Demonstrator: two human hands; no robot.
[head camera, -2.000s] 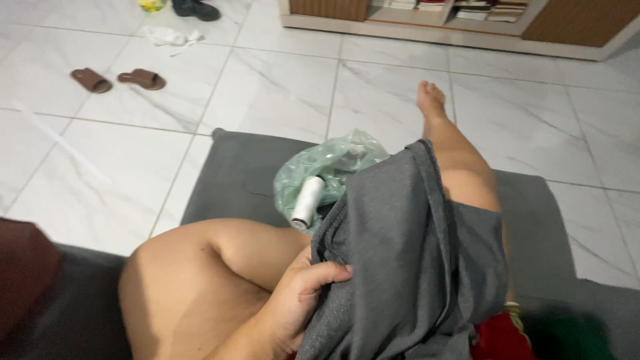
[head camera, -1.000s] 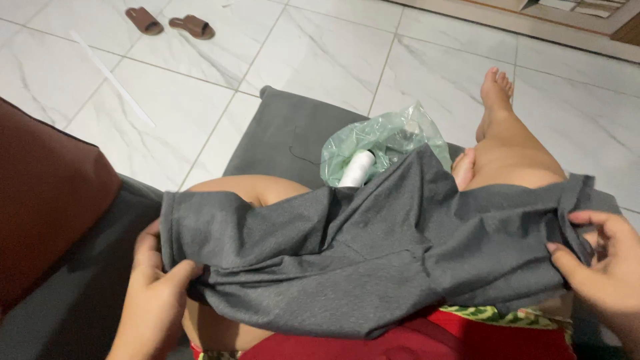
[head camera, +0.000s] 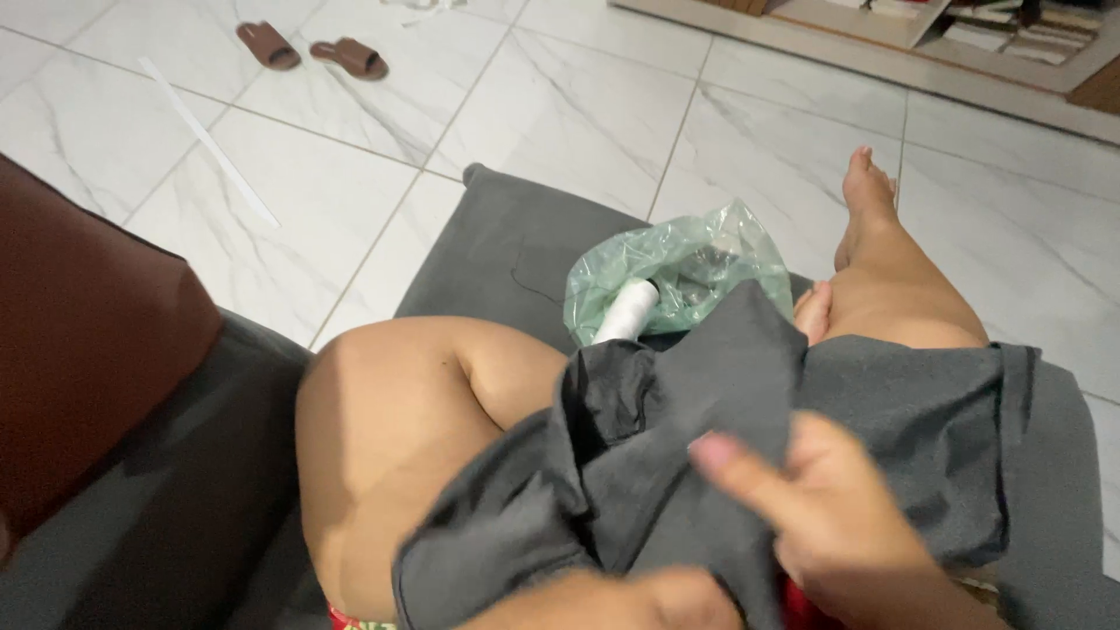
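Note:
A dark grey cloth garment [head camera: 901,429] with hemmed edges lies bunched across my lap. My right hand [head camera: 831,507], blurred, grips its middle, thumb on top. Low in the view my left hand [head camera: 647,604] is blurred and partly cut off at the bottom edge; it is at the garment's lower part, and its fingers cannot be made out. Just beyond the cloth, a white thread spool [head camera: 628,308] rests at the opening of a crumpled green translucent plastic bag [head camera: 682,254].
Beneath the bag is a grey cushioned seat [head camera: 525,227] with a dark thread on it. A brown cushion [head camera: 79,350] stands at the left. Brown slippers [head camera: 350,58] and a white strip [head camera: 210,144] lie on the tiled floor, with a shelf unit [head camera: 875,66] at the back right.
A second ago both hands held the garment spread out by its two ends. Now my right hand has moved inward to its middle, my left hand is lower, and the left part is bunched up.

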